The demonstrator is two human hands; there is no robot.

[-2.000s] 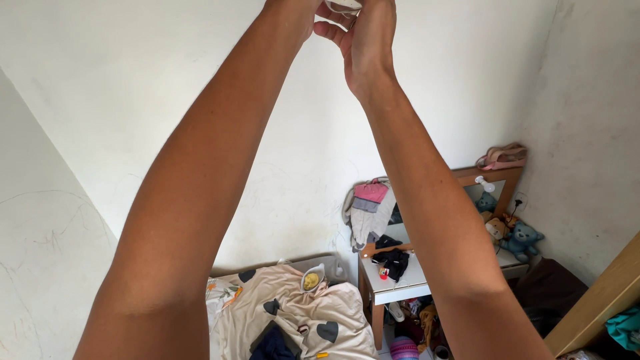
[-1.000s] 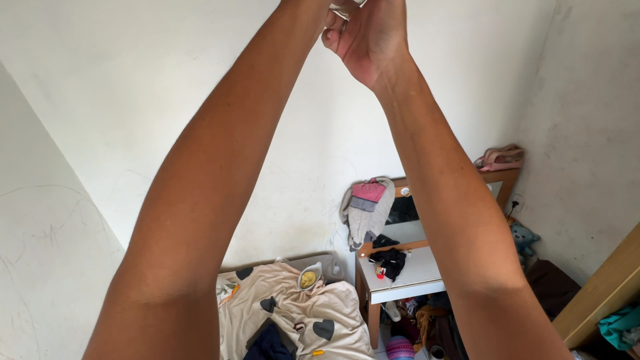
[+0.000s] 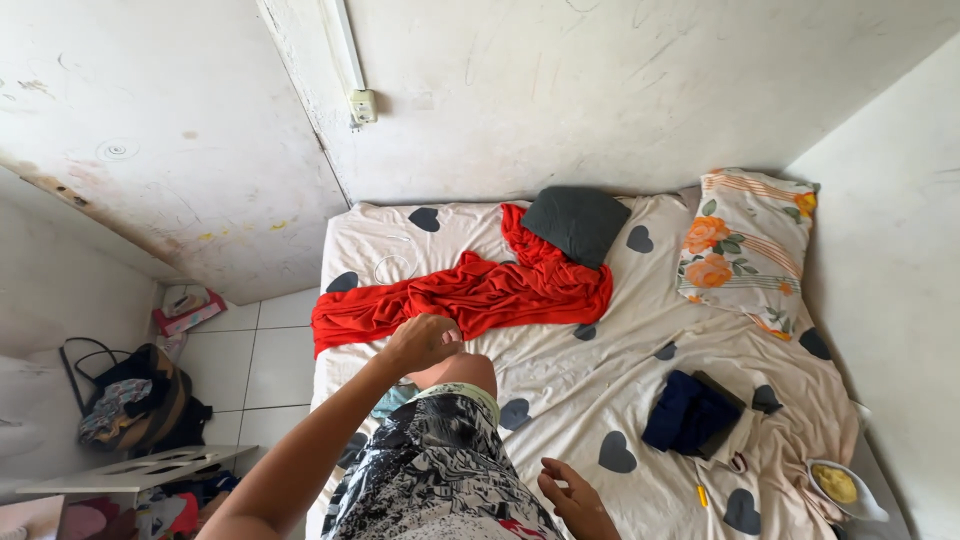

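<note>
My left hand [image 3: 424, 343] is over my raised knee, its fingers curled; whether it holds something small cannot be told. Just beyond it a crumpled red cloth [image 3: 480, 296] lies across the bed. My right hand [image 3: 574, 501] is low beside my patterned shorts, over the heart-print bedsheet [image 3: 555, 390], fingers apart and holding nothing. A dark grey cushion [image 3: 576, 225] rests partly on the red cloth. A thin white cable [image 3: 394, 259] lies on the sheet near the wall.
A floral pillow [image 3: 746, 251] lies at the bed's right end. Folded dark blue cloth [image 3: 686, 412], a yellow object [image 3: 702, 495] and a bowl of yellow food [image 3: 836, 484] are on the right. A wall socket [image 3: 363, 107] is above; a stuffed bag [image 3: 142, 401] stands on the left floor.
The view has swung far, from the wall and dressing table to the bed. Both hands, raised together overhead around something white before, are now lowered and apart.
</note>
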